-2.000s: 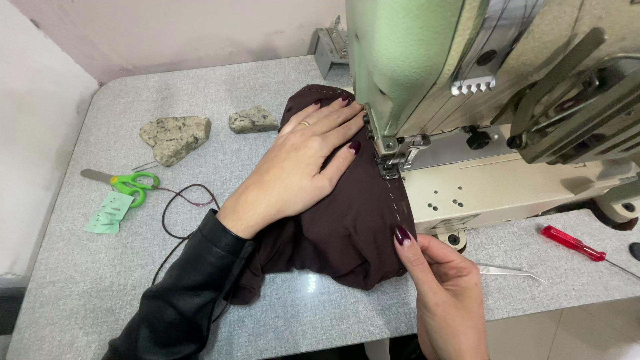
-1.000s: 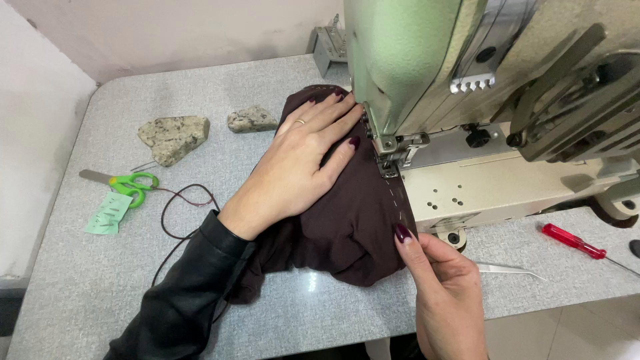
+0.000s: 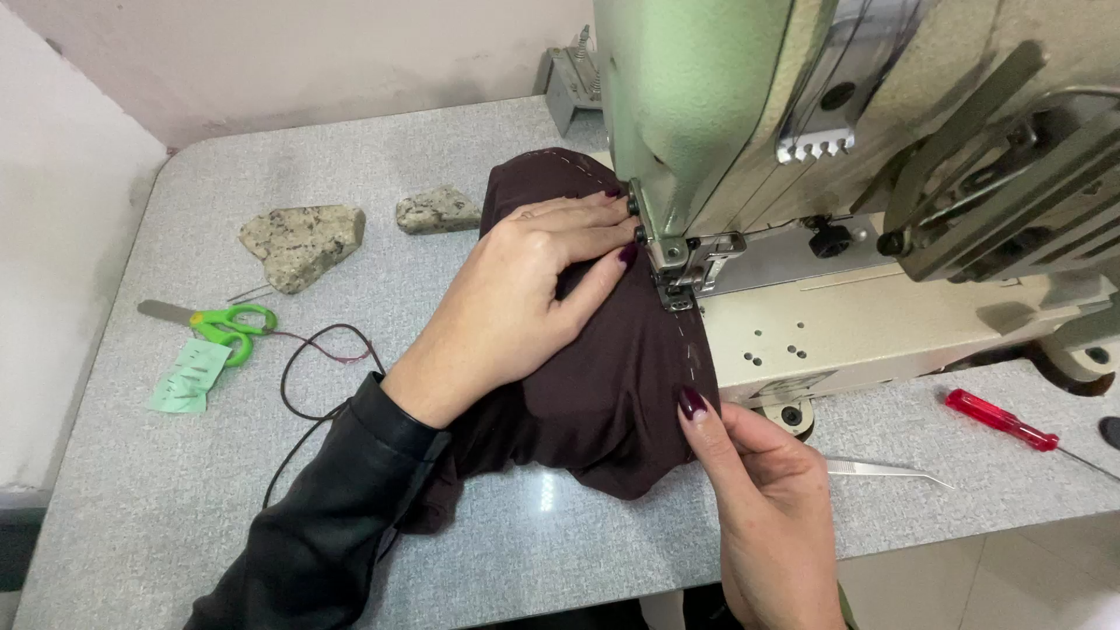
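A dark maroon fabric piece (image 3: pixel 577 385) with light dashed stitching along its edge lies on the bed of a green and cream industrial sewing machine (image 3: pixel 709 96). Part of that edge is under the presser foot (image 3: pixel 676 297). My left hand (image 3: pixel 525 289) rests flat on the fabric, left of the foot, its fingertips close to the machine head. Below the foot, my right hand (image 3: pixel 770 490) pinches the fabric's right edge between thumb and forefinger; the forefinger is partly hidden beneath the cloth.
Two stone pieces (image 3: pixel 302 245), (image 3: pixel 436 210) lie left of the fabric. Nearby are green-handled scissors (image 3: pixel 232 324), a green paper with pins (image 3: pixel 191 376) and a dark cord (image 3: pixel 284 385). Tweezers (image 3: pixel 875 470) and a red screwdriver (image 3: pixel 997 418) lie at right; a grey metal bracket (image 3: pixel 573 87) stands behind.
The stitched edge has shifted slightly under the presser foot between the earlier frames and now. Both hands keep about the same places on the fabric.
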